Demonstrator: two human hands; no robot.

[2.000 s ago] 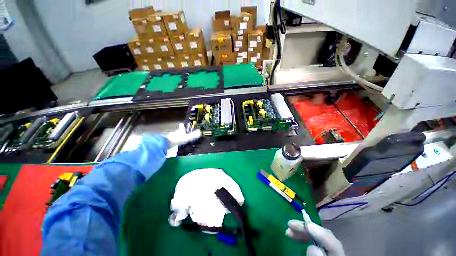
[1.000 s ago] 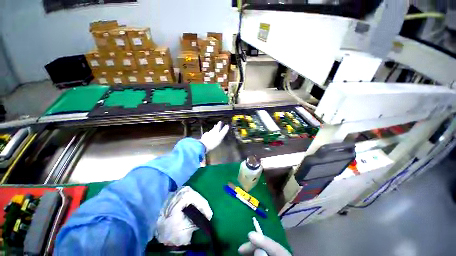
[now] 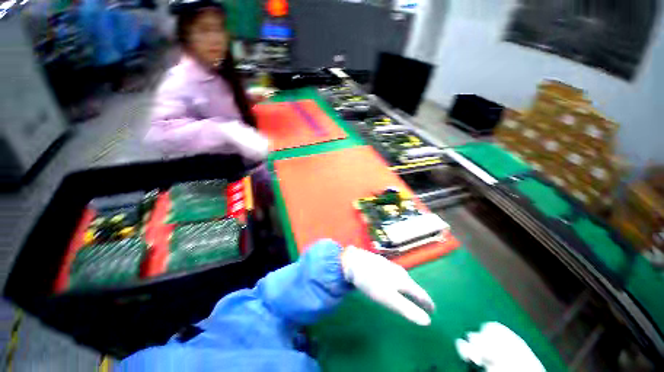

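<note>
My left hand (image 3: 389,285), in a white glove and blue sleeve, is over the green bench mat (image 3: 451,290), empty, with its fingers a little apart. Just beyond it a circuit board (image 3: 400,218) lies component side up on the near end of a red mat (image 3: 320,189). Its silver-white heatsink (image 3: 411,229) lies along the near edge. A blurred white shape, apparently the wiping cloth (image 3: 502,349), is cut off by the bottom edge. I do not see my right hand.
A black bin (image 3: 44,254) at left holds several boards against red lining. A person in pink (image 3: 193,109) is beyond it, beside another red mat (image 3: 298,123). The conveyor line (image 3: 502,196) runs along the right, carrying boards and green sheets. Stacked cartons (image 3: 560,131) stand behind.
The view has swung left, bringing in the bin and the person in pink. My left hand has moved from the line to over the bench. My right hand and its pen have left the view.
</note>
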